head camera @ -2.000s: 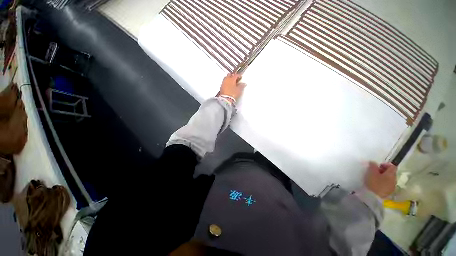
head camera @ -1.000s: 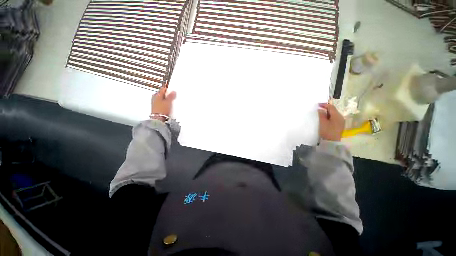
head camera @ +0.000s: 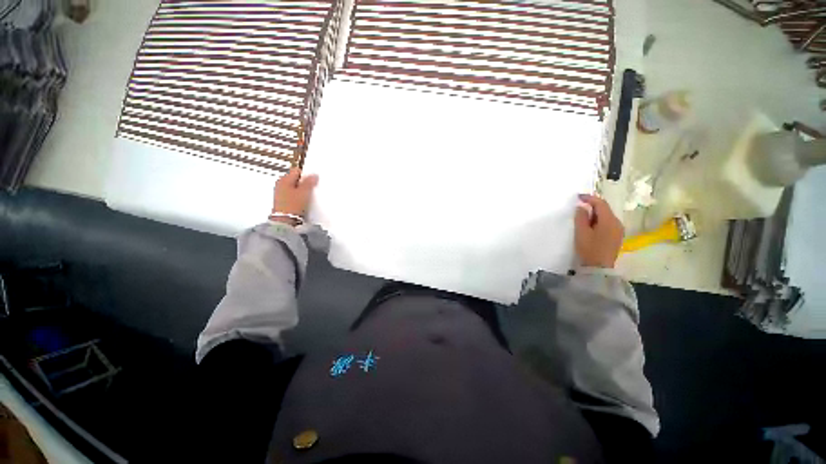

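A large white sheet (head camera: 453, 181) lies at the table's front edge, its near edge reaching over the edge and stepped at the right corner. Rows of narrow brown strips (head camera: 480, 45) run across beyond it. A second striped sheet (head camera: 195, 186) lies to the left, with brown strip rows (head camera: 226, 82) on its upper part. My left hand (head camera: 294, 195) holds the front sheet's left edge, thumb on top. My right hand (head camera: 599, 232) holds its right edge, thumb on top. The fingers under the sheet are hidden.
Right of the sheets are a dark bar (head camera: 623, 127), crumpled white paper (head camera: 641, 192), a yellow-handled brush (head camera: 654, 236), a small pale bottle (head camera: 664, 111) and a blurred spouted bottle (head camera: 770, 163). Stacked dark-edged pieces lie at right (head camera: 756, 263) and left (head camera: 32, 100). A stool frame (head camera: 77, 367) stands lower left.
Since the oldest frame the view has turned, so the sheets appear straighter. Both hands stay at the sheet's side edges. In the last second they have hardly moved.
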